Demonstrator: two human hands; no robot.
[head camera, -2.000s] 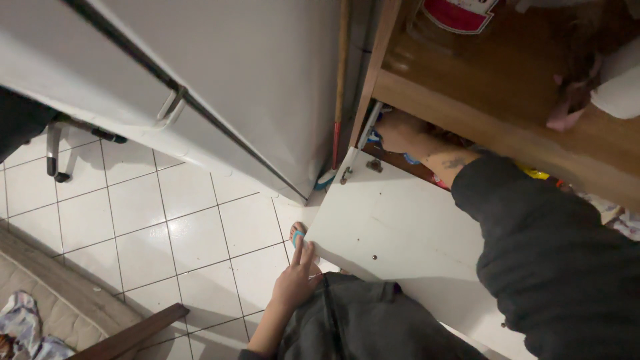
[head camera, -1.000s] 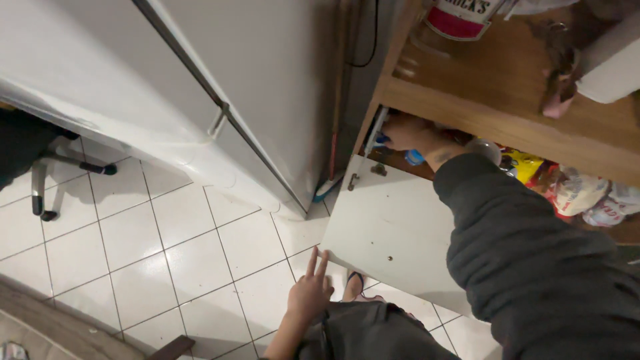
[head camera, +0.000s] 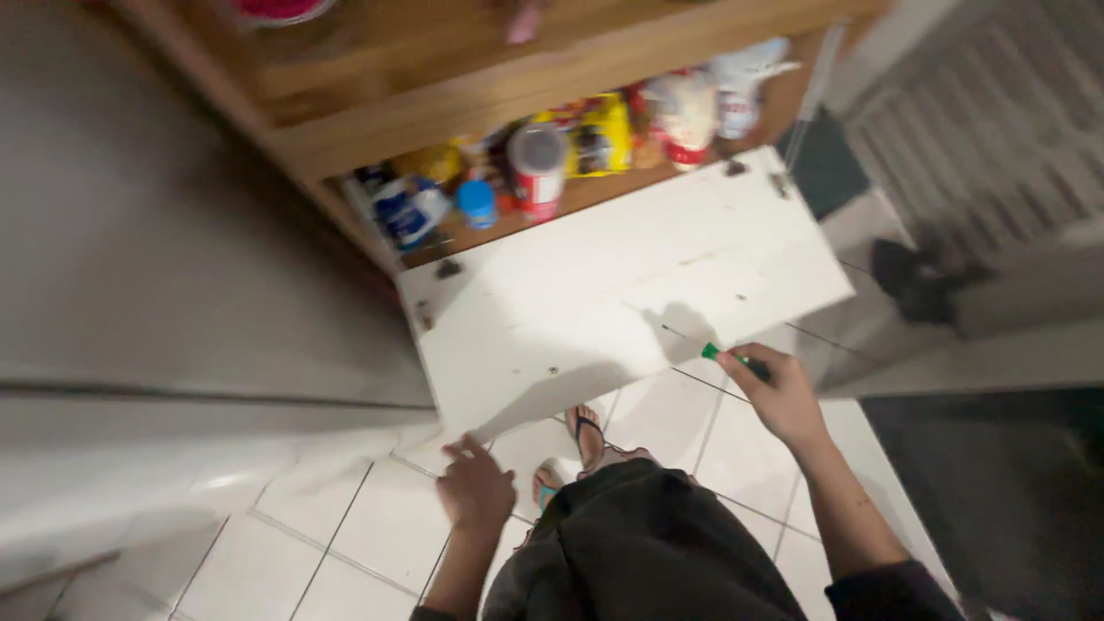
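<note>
My right hand (head camera: 776, 388) is closed around the green handle of a screwdriver (head camera: 711, 351), whose thin shaft points left over the lower edge of a white cabinet door (head camera: 604, 276). The door hangs folded down from a wooden cabinet and has dark hinges and small metal fittings. At the door's lower left corner is my left hand (head camera: 476, 485), holding nothing, fingers slightly bent; whether it touches the edge I cannot tell.
Inside the cabinet (head camera: 509, 95) stand a jar with a blue lid (head camera: 476, 203), a clear-lidded canister (head camera: 539, 168), a yellow packet (head camera: 601, 134) and several bags. A large white appliance is at the left. My sandalled feet (head camera: 586, 431) stand on the tiled floor.
My right hand has come out of the cabinet's left end and is now over the door's lower right edge, with a screwdriver in it. The view has swung to the right.
</note>
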